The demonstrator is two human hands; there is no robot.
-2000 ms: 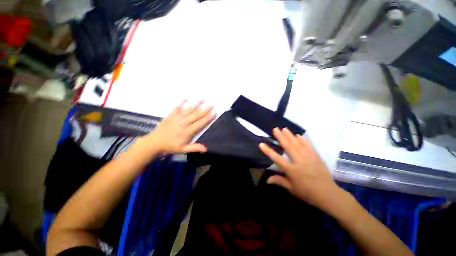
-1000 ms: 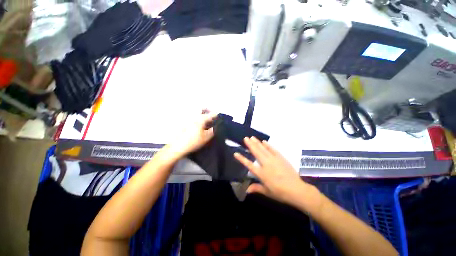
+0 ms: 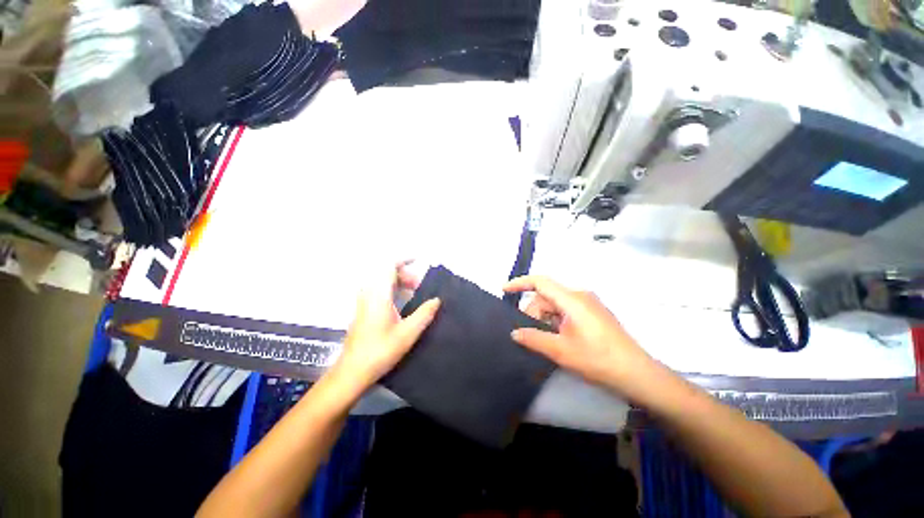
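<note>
A hand-sized black fabric piece point(image 3: 471, 354) is held over the table's front edge, its lower corner hanging past the edge. My left hand point(image 3: 390, 329) grips its upper left corner, thumb on top and fingers behind. My right hand point(image 3: 567, 329) grips its upper right side between thumb and fingers. A narrow black strip point(image 3: 524, 258) runs from behind the piece up to the needle area point(image 3: 552, 192). The white sewing machine point(image 3: 659, 132) stands beyond my right hand.
Black-handled shears point(image 3: 768, 304) lie right of the needle. Bundles of black cut pieces point(image 3: 238, 71) and a stack of black panels point(image 3: 436, 40) lie at the back left. A ruler point(image 3: 258, 344) runs along the front edge. Blue crates point(image 3: 350, 465) with cloth stand below it.
The black piece, earlier partly folded with a band across its top, now shows one broad flat face. My right hand has changed from resting flat on it to pinching it. The camera view has shifted.
</note>
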